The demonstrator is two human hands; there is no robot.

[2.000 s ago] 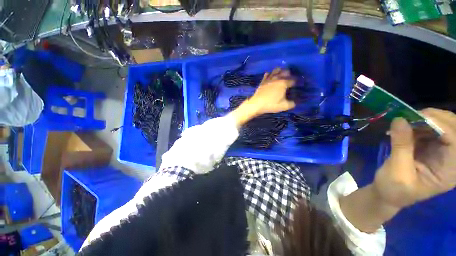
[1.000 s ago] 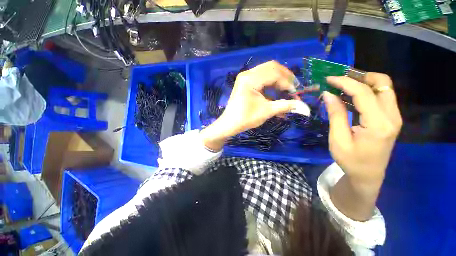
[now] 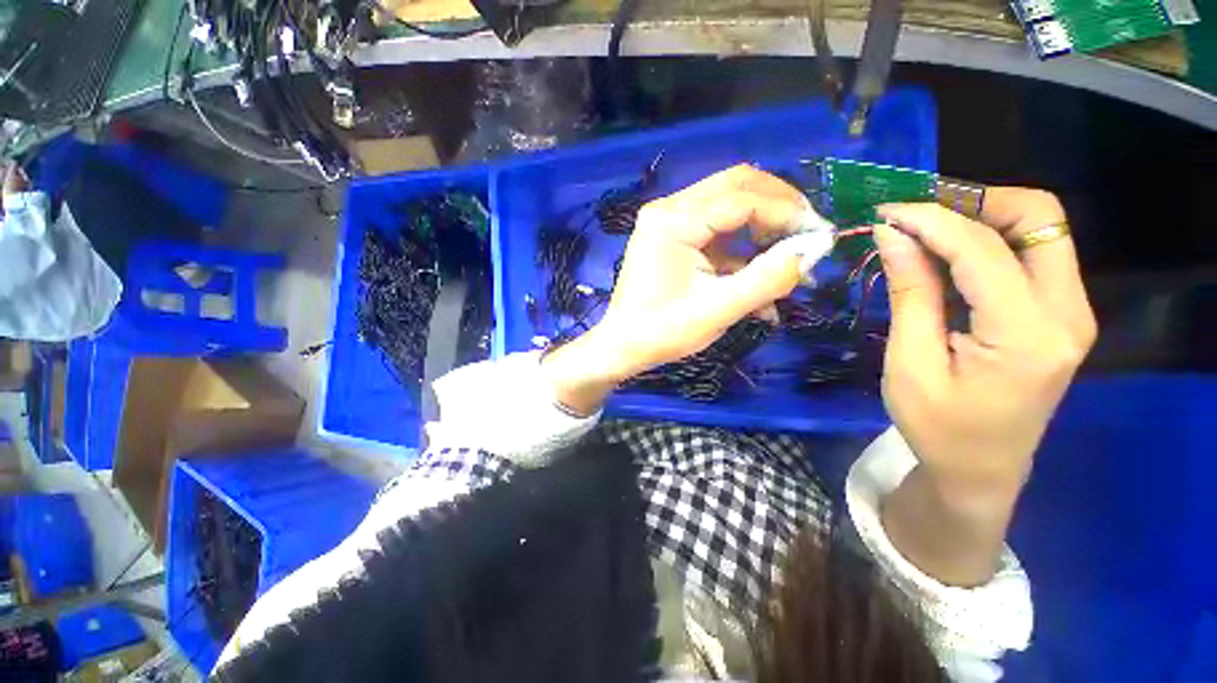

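Note:
A green circuit board (image 3: 870, 190) is held in the air over the right part of a large blue bin (image 3: 587, 407). My right hand (image 3: 981, 300) holds the board between thumb and fingers at its lower and right edges. A thin red wire (image 3: 854, 232) runs between the fingertips of both hands, just below the board. My left hand (image 3: 701, 274), with white wraps on its fingertips, pinches the wire's left end. Black cables (image 3: 701, 374) lie in the bin under my hands. Whether the wire is joined to the board cannot be told.
A soldering iron (image 3: 874, 67) hangs over the bench edge (image 3: 707, 46) above the board. More green boards (image 3: 1101, 24) lie on the bench at right. Dark cables with silver ends (image 3: 274, 54) hang at left. A narrower cable bin (image 3: 340, 314), cardboard box (image 3: 200, 400) and blue stool (image 3: 207, 296) are at left.
My left hand has left the cables in the bin and come up to the board. My right hand has brought the board leftward and turned it, with the hands now meeting at the red wire.

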